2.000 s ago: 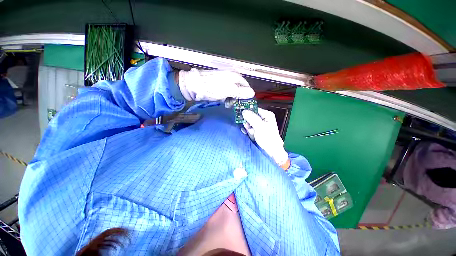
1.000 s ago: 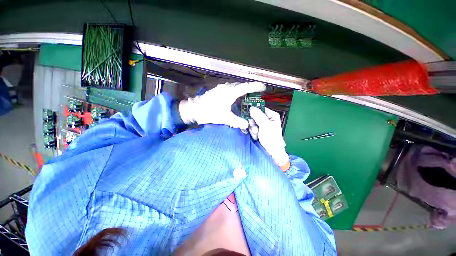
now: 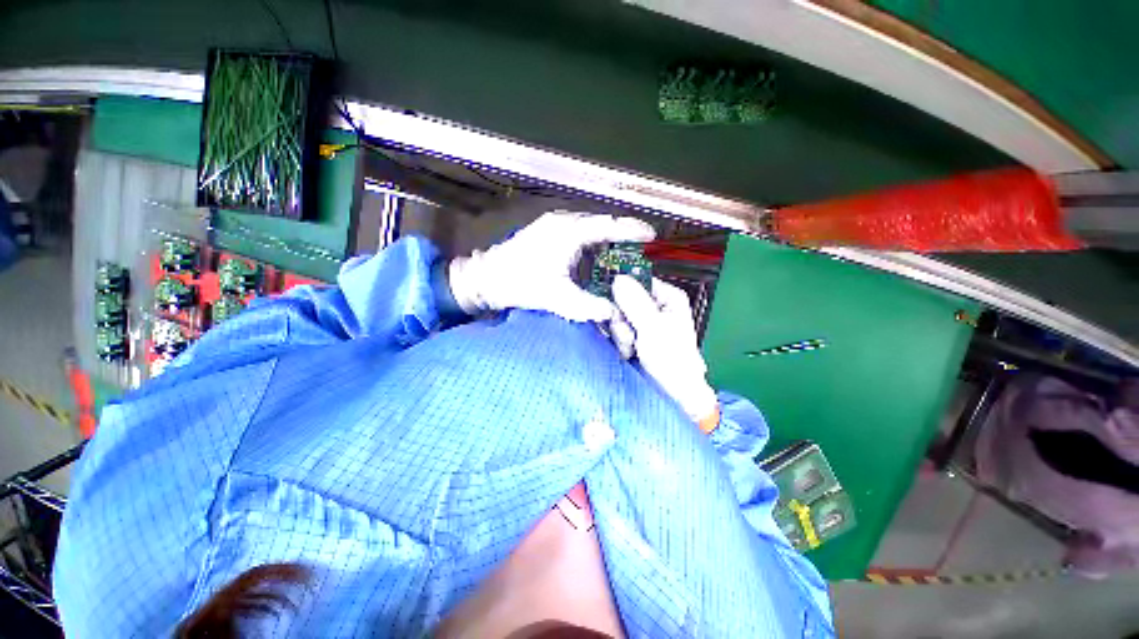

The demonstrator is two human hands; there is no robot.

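Note:
A small green circuit board [image 3: 625, 265] is in front of my chest. My left hand [image 3: 537, 268], in a white glove, curls around its left and upper sides. My right hand [image 3: 662, 335], also gloved, grips its lower edge with the fingertips. The fingers cover parts of the board. No tool shows in either hand.
A black box [image 3: 309, 137] of green strands is at upper left, above a red tray [image 3: 200, 290] of boards. A board row [image 3: 716, 96] lies on the dark line. A thin stick [image 3: 786, 347] and clear parts box [image 3: 809, 497] are on the green mat, below a red-wrapped post [image 3: 924, 212].
My left hand has opened wider around the board from its earlier closed pose. The sleeve moved off the left side, so the red tray now shows. The view has shifted slightly.

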